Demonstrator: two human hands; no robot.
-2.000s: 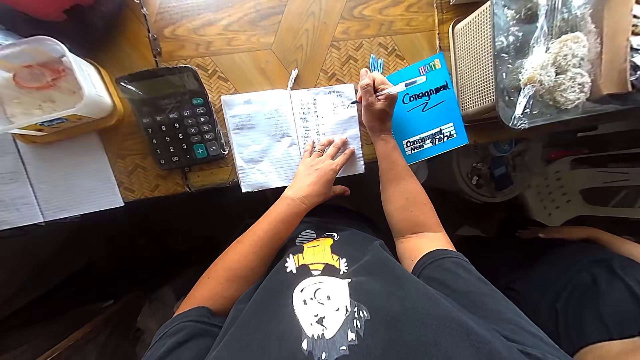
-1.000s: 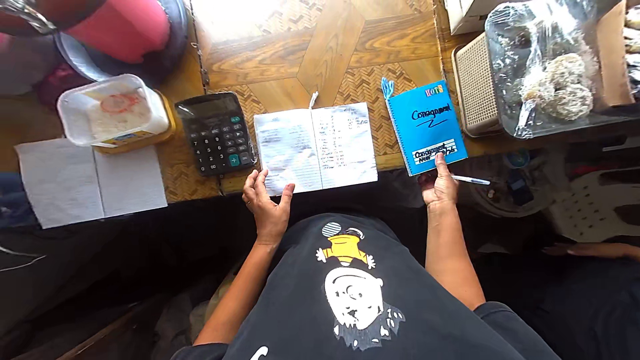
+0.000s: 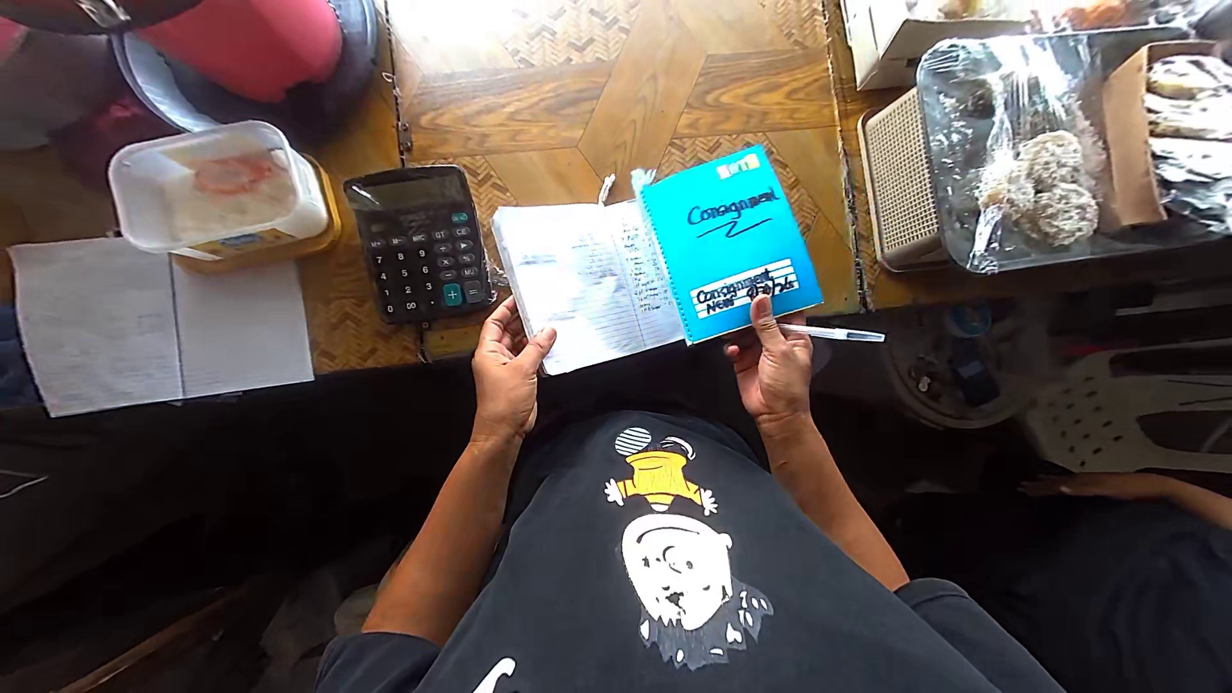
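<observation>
My left hand (image 3: pixel 510 371) grips the lower left corner of an open notebook (image 3: pixel 577 289) with handwritten pages, thumb on top. My right hand (image 3: pixel 778 371) holds a blue spiral notebook (image 3: pixel 736 241) by its bottom edge, thumb on its handwritten cover. The blue notebook overlaps the right page of the open one. A white pen (image 3: pixel 835 333) sticks out to the right from my right hand. A black calculator (image 3: pixel 421 245) lies on the table just left of the open notebook.
At left, a white plastic tub (image 3: pixel 217 188) stands behind another open notebook (image 3: pixel 241 332). A woven-pattern plastic basket (image 3: pixel 895 188) and a clear container (image 3: pixel 1020 250) with plastic-wrapped food stand at right. Another person's arm (image 3: pixel 1116 484) shows at lower right. The wooden table's front edge is near my hands.
My right hand has gone from the pen over the page to the blue notebook, which has moved left over the open notebook. My left hand has left the page for its lower left corner.
</observation>
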